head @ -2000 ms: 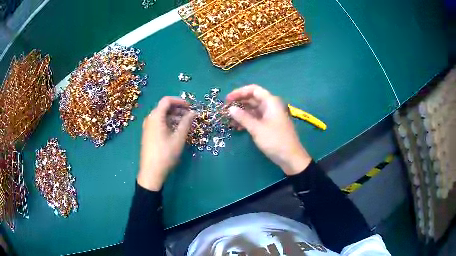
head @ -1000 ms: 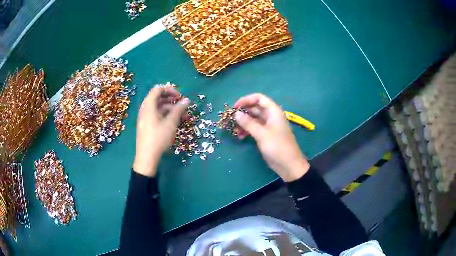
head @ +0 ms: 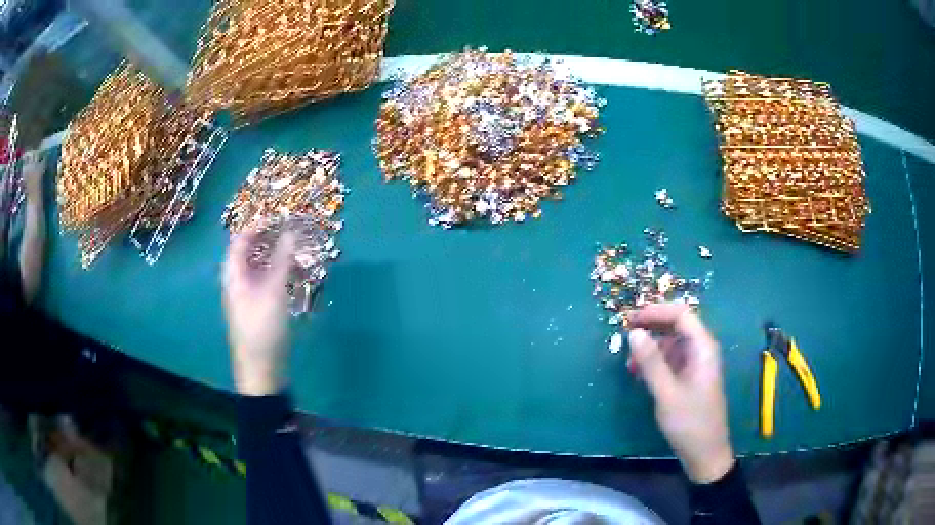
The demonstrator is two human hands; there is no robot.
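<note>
My left hand (head: 256, 308) is over the near edge of the small parts pile (head: 297, 190) at left. Its fingers are blurred, and I cannot tell if parts are in them. My right hand (head: 682, 379) is at the near edge of the loose cut parts (head: 625, 277) at right. Its fingers are curled with the tips at the parts; I cannot tell if it holds any. The yellow-handled nippers (head: 787, 374) lie on the table right of my right hand, handles spread towards me.
The large mixed parts pile (head: 482, 133) is at back centre. A gold frame stack (head: 789, 159) is at back right. Tangled gold frames (head: 292, 51) and more frames (head: 123, 154) are at left. A small cluster (head: 650, 14) lies far back. Another person's arm (head: 33, 226) shows at far left.
The view has turned left. My left hand has left the loose cut parts for the small pile. My right hand stays near the loose parts. The nippers now show whole.
</note>
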